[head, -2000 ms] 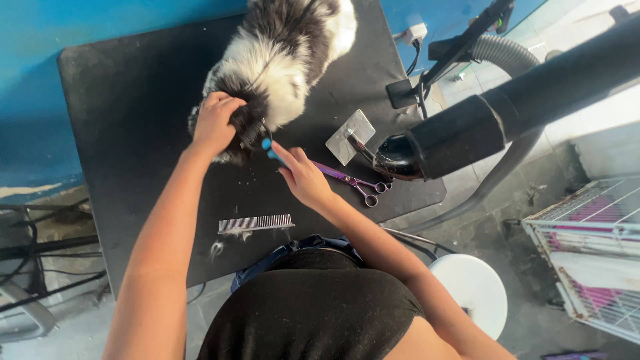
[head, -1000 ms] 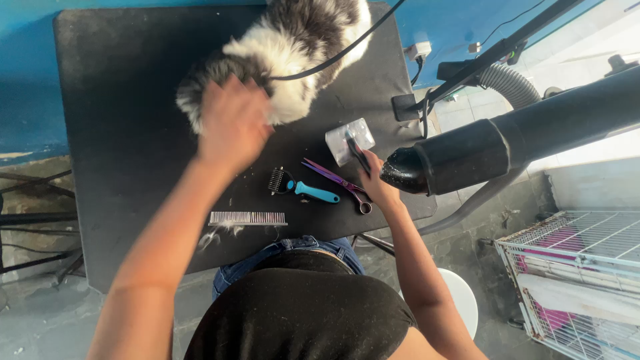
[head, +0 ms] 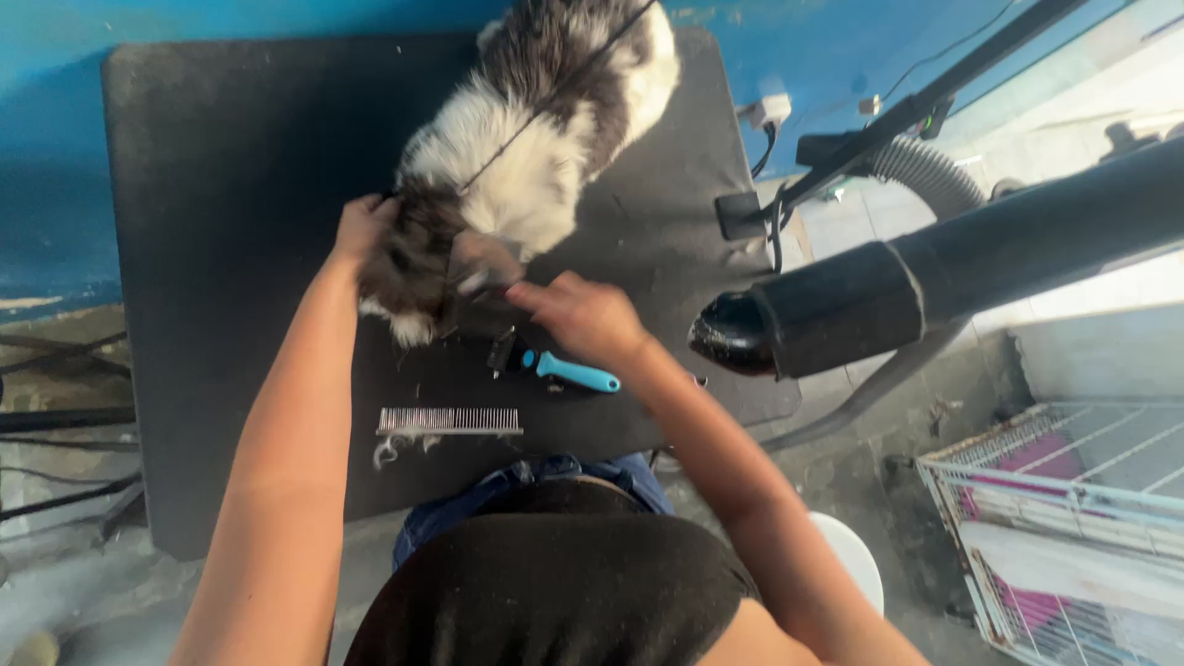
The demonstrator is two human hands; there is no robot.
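Observation:
A black-and-white long-haired dog [head: 509,176] lies or stands on the black grooming table [head: 231,185], its dark head toward me. My left hand [head: 365,231] is at the far-left side of the head, fingers partly hidden in fur. My right hand [head: 583,314] grips the handle of a slicker brush [head: 486,264], blurred, its head against the fur on the right side of the dog's head. Below my right hand lies a dematting rake with a blue handle [head: 578,373]. A metal comb [head: 450,421] lies nearer me, with loose fur beside it.
A black dryer nozzle [head: 740,333] reaches over the table's right side. A thin black cord [head: 555,97] runs down to the dog's neck. Behind the table is a blue wall [head: 324,14]. Wire cages [head: 1064,499] stand at lower right, and a round white seat [head: 851,560] shows beside the table.
My right hand has carried the slicker brush from the table's right side to the dog's head. The blue-handled rake, in my right hand two seconds ago, was put down on the table.

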